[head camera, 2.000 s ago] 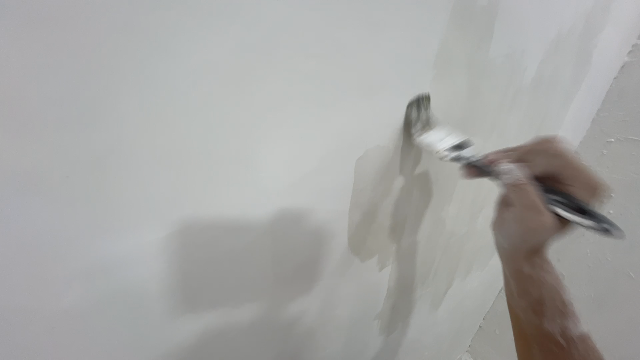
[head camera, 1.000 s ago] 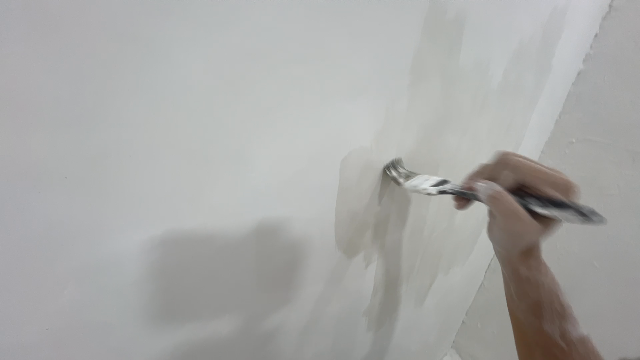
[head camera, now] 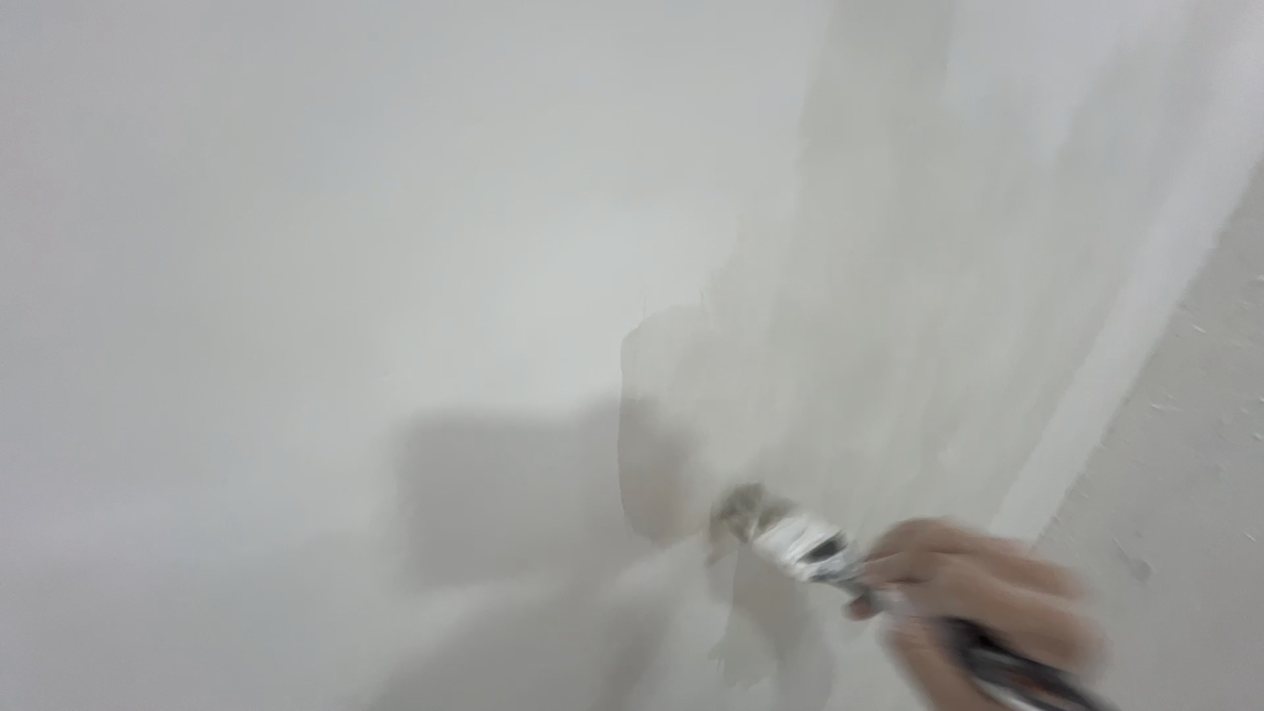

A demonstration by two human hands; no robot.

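Observation:
My right hand (head camera: 978,602), blurred by motion, is closed around the dark handle of a paintbrush (head camera: 800,543) at the lower right. The metal ferrule is smeared with white, and the bristle tip meets the pale wall (head camera: 296,247). Around the bristles and above them lies a damp-looking, greyish brushed patch (head camera: 839,346) with streaky edges. A rounded end of this patch shows at its left side. My left hand is out of view.
A rough grey surface (head camera: 1185,444) with small flecks meets the wall along a slanting edge at the right, beside a lighter strip (head camera: 1116,375). Soft shadows (head camera: 504,494) fall across the lower wall.
My right hand has moved down with the paintbrush. The brushed patch now looks more filled in between its rounded left end and the streaks at the right.

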